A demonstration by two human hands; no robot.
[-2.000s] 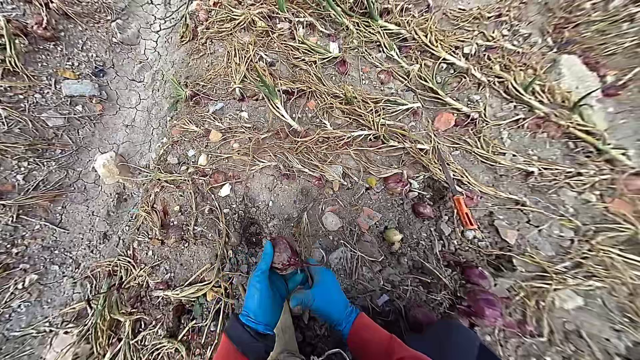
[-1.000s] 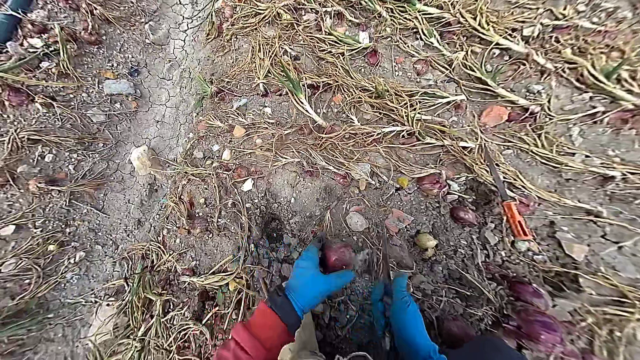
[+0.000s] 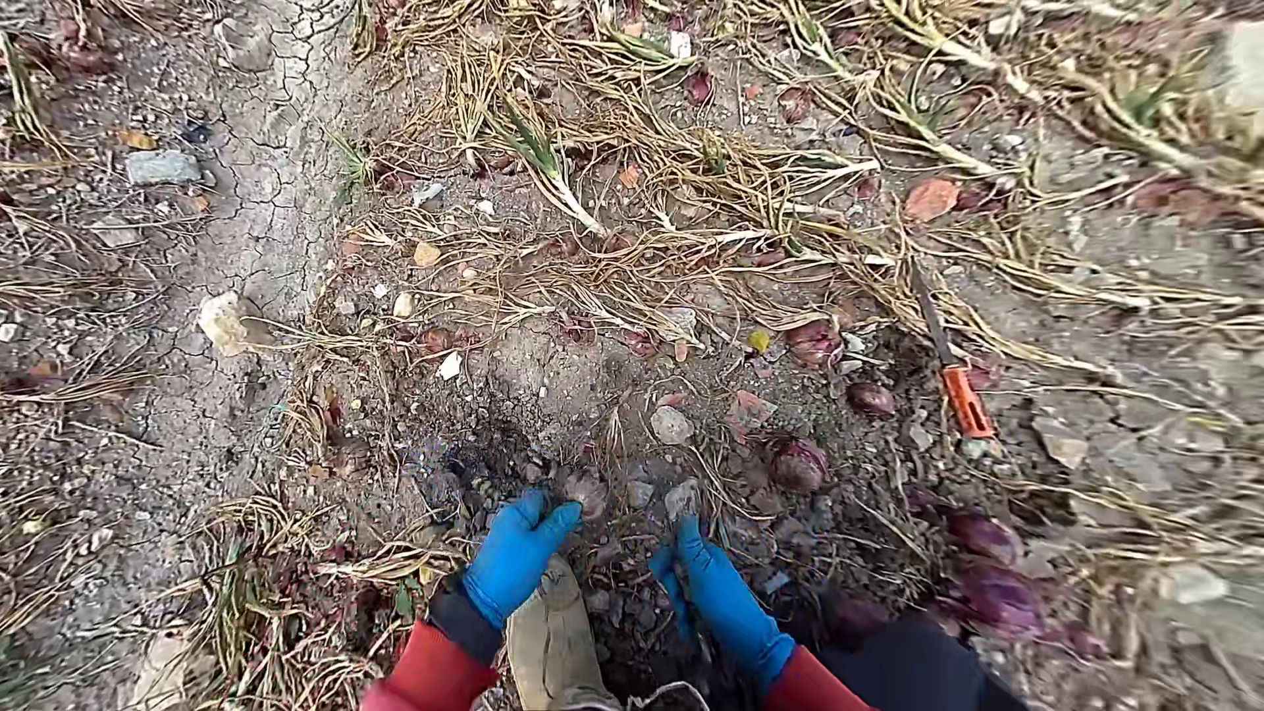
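My left hand [image 3: 518,553], in a blue glove, is low in the middle; its thumb and fingertips are beside a round brownish lump [image 3: 585,491], and whether they grip it is unclear. To its right is my right hand [image 3: 713,591], also blue-gloved, with its fingertips at a pale stone [image 3: 681,500]; its palm is hidden. A red onion [image 3: 798,464] lies on the soil up and right of that hand. Two more, a small red onion [image 3: 871,399] and a larger one [image 3: 815,343], lie farther up. A knife with an orange handle [image 3: 967,402] lies on the ground at the right.
Onion plants with dry leaves [image 3: 711,247] cover the ground ahead. Large red onions [image 3: 999,597] lie at the lower right. Cracked soil [image 3: 281,197] runs down the left, near a pale rock [image 3: 229,322]. A boot [image 3: 555,632] stands between my forearms.
The red onion that was in my left hand has been let go, and one now lies right of my hands where a yellowish bulb showed before. My left hand has moved toward the soil.
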